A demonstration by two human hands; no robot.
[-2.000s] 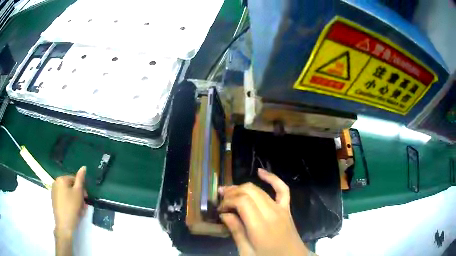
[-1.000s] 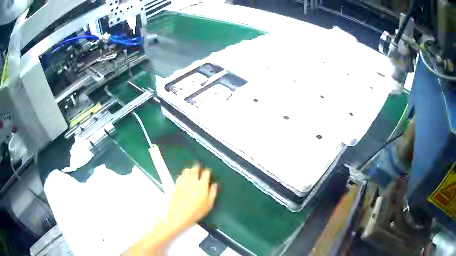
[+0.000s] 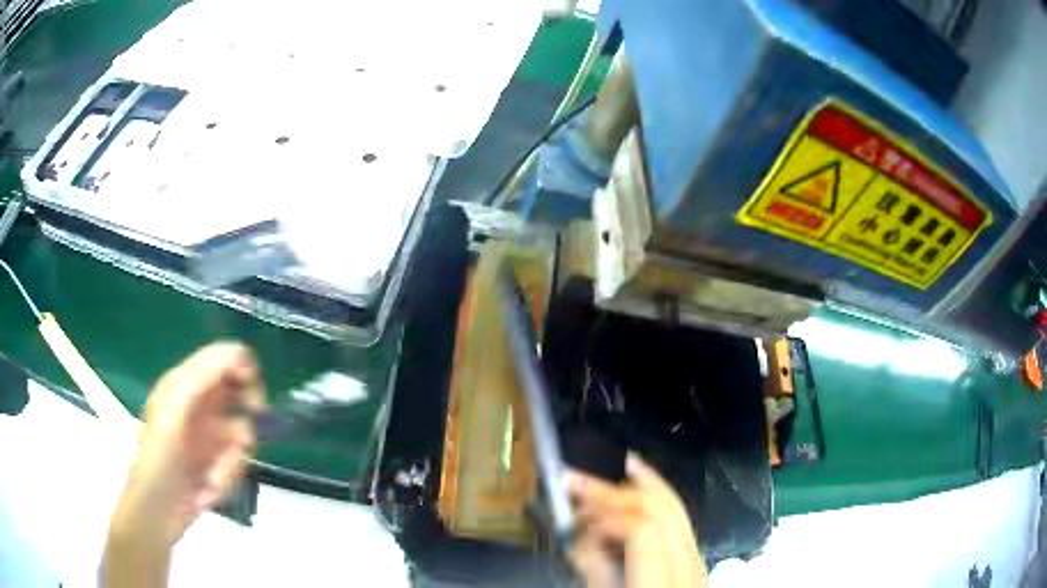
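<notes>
A phone frame (image 3: 530, 396) stands tilted at the right side of the amber-brown slotted block (image 3: 477, 436). My right hand (image 3: 631, 517) grips its lower end, over the front of the black press bed (image 3: 677, 396). My left hand (image 3: 201, 431) is raised over the green belt, left of the block, and is blurred. A small dark component with a shiny end (image 3: 327, 391) extends right from its fingertips; blur hides the exact grip.
The blue press head (image 3: 700, 126) with a warning label overhangs the bed. A white blister tray (image 3: 333, 184) lies upper left, with a blurred grey patch at its front edge. A yellow-white pen tool (image 3: 80, 368) lies at left. Another dark frame (image 3: 804, 402) is right of the press.
The view has swung back to the press. My left hand has lifted from the belt with the small component. The phone frame leans more than two seconds ago, its lower end further right.
</notes>
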